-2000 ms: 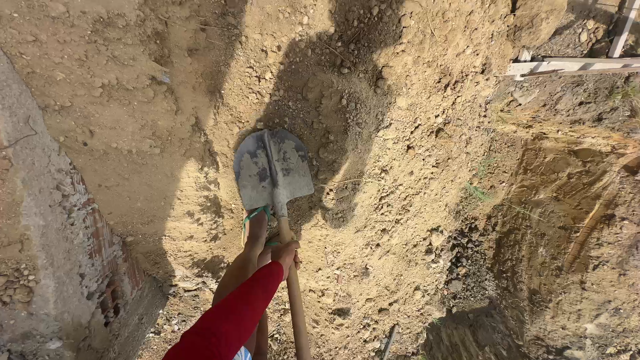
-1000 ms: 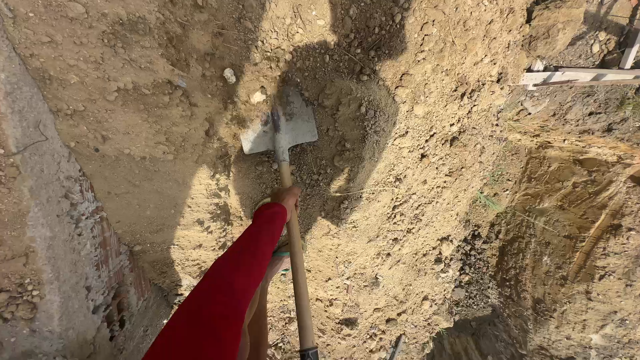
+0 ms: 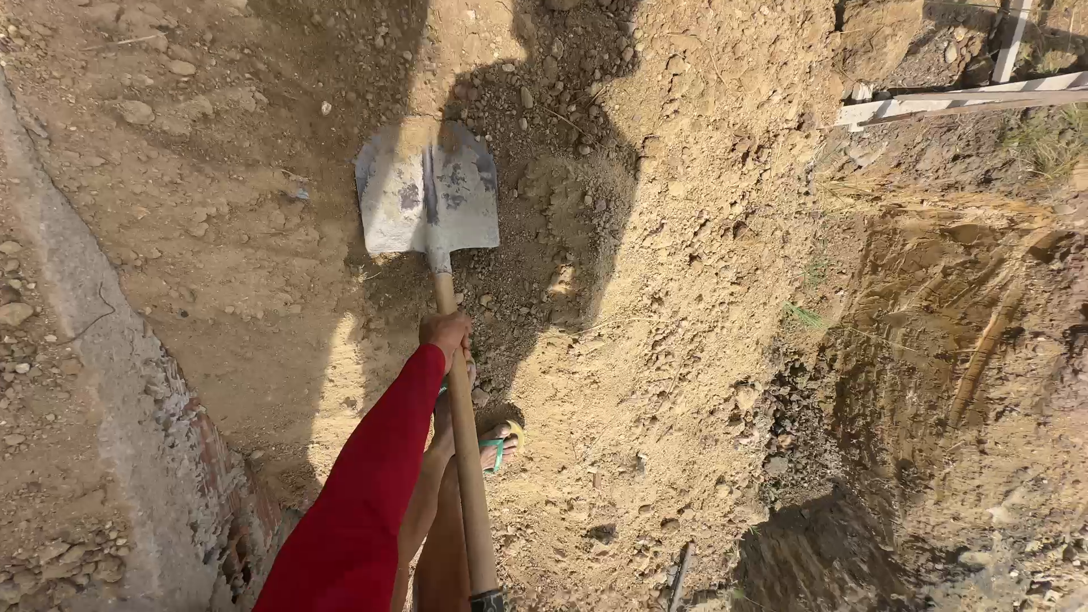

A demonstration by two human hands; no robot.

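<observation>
My left hand [image 3: 445,332], at the end of a red sleeve, is closed around the wooden shaft of a shovel [image 3: 469,442], a little below the metal socket. The wide, worn metal blade [image 3: 464,211] lies against loose soil, its face turned up, with some dirt at its tip. Black material wraps the shaft at the bottom edge of the view. My right hand is not in view. Below my left hand are my bare legs and feet, one foot [image 3: 495,446] in a flip-flop with a green strap, partly hidden by the shaft.
A broken concrete edge with bricks [image 3: 127,374] runs down the left side. Loose stony soil [image 3: 561,204] lies right of the blade. Pale wooden boards [image 3: 960,100] are at the upper right, above a dug earth bank [image 3: 926,323]. A dark thin piece [image 3: 681,578] lies at the bottom.
Since a second ago the blade has moved left and turned, so that its broad face shows fully. My left hand has kept its hold on the shaft. A foot now shows right of the shaft.
</observation>
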